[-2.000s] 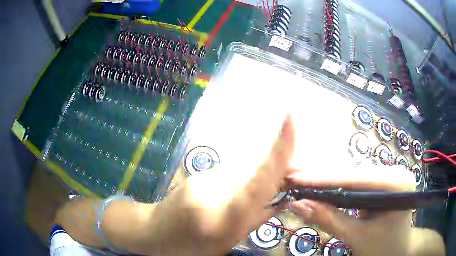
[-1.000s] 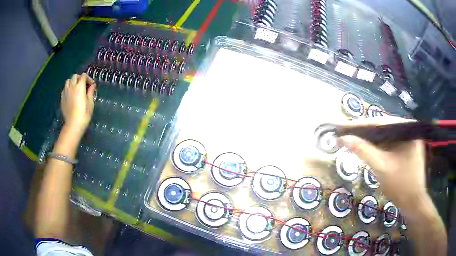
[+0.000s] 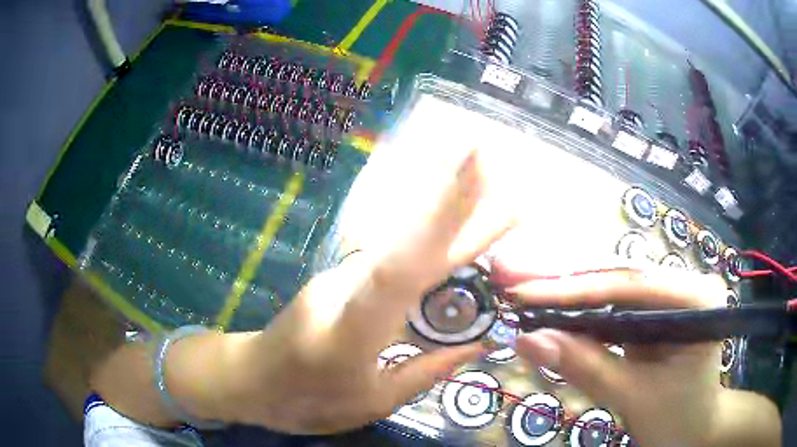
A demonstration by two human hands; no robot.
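Note:
My left hand [image 3: 323, 340], with a bracelet at its wrist, holds a small round speaker [image 3: 453, 307] with a dark rim between fingers and thumb, its face turned up. My right hand [image 3: 629, 358] grips a black test probe [image 3: 638, 323] lying level. The probe's tip end meets the speaker's right edge; exact contact is not clear. Both hands are above the round-pocket blister tray [image 3: 411, 92], where more speakers [image 3: 474, 399] lie flat at the front and right. Lamp glare whites out the tray's middle.
On the left, a slotted blister tray [image 3: 188, 227] with rows of upright speakers [image 3: 253, 131] lies on the green mat [image 3: 105, 113]. At the back right is a clear sorting tray with white labels [image 3: 585, 120] and speaker columns. A blue box [image 3: 236, 10] sits at the far left.
My left hand has come from the slotted tray to the middle, now with a speaker in it. My right hand has moved slightly left and down with the probe to meet it.

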